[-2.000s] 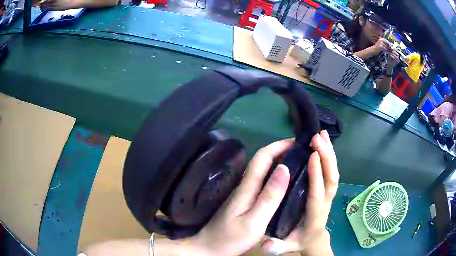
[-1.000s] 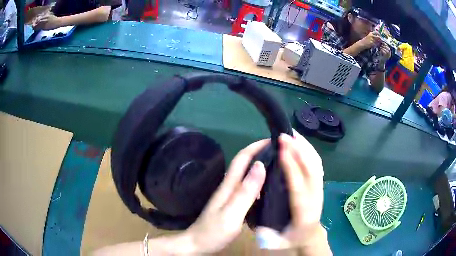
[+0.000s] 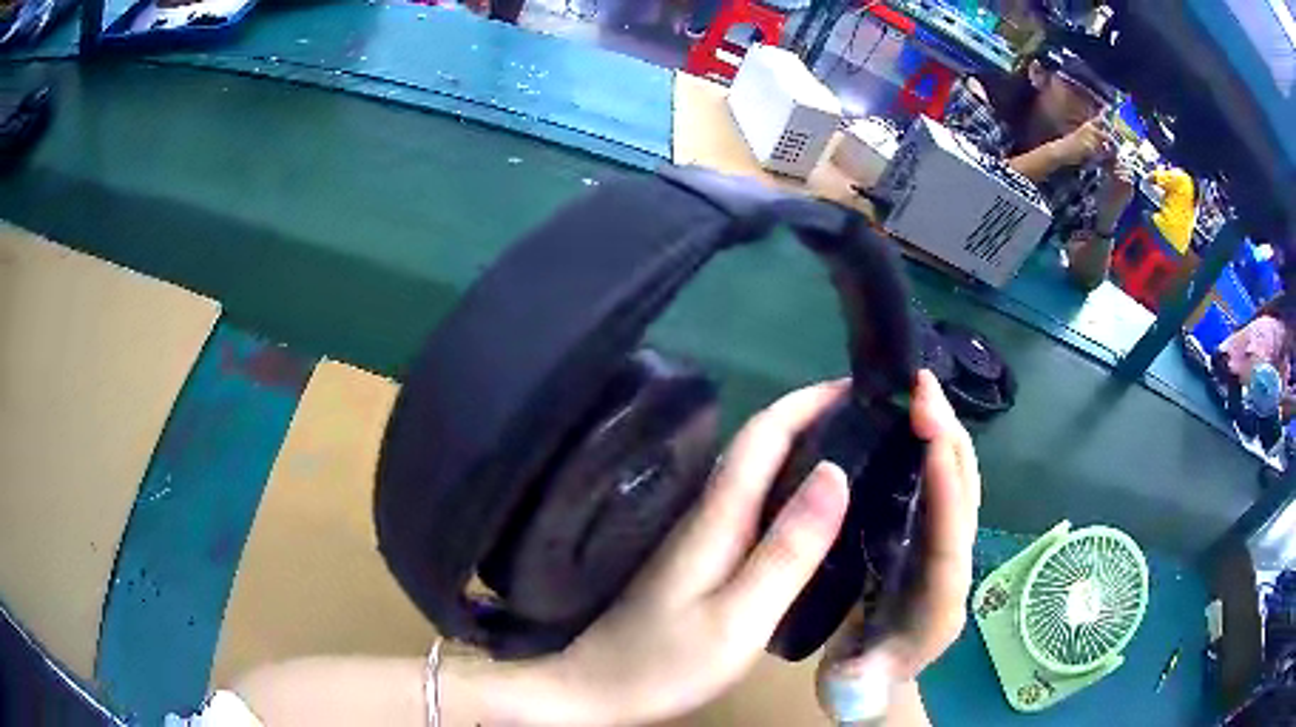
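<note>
Black over-ear headphones (image 3: pixel 526 384) are held up in front of me, the padded band arching over and tilted, with one cup at the left inside the band. My left hand (image 3: pixel 711 597) reaches across from the lower left, its fingers and thumb on the inner side of the right-hand cup (image 3: pixel 832 547). My right hand (image 3: pixel 938 554) wraps the outer side of the same cup. A pale cover shows on a fingertip of my right hand, low down. The palms hide part of both cups.
Cardboard sheets (image 3: pixel 85 426) lie at left and beneath the headphones. Another black headset (image 3: pixel 974 369) lies on the dark green belt. A light-green fan (image 3: pixel 1073 604) stands at right. Pale vented boxes (image 3: pixel 967 199) and a seated person (image 3: pixel 1066 121) are opposite.
The headphones have tilted so the band's outer face shows more, and they sit further right, both hands still on the right-hand cup. The headset on the belt has shifted right in view.
</note>
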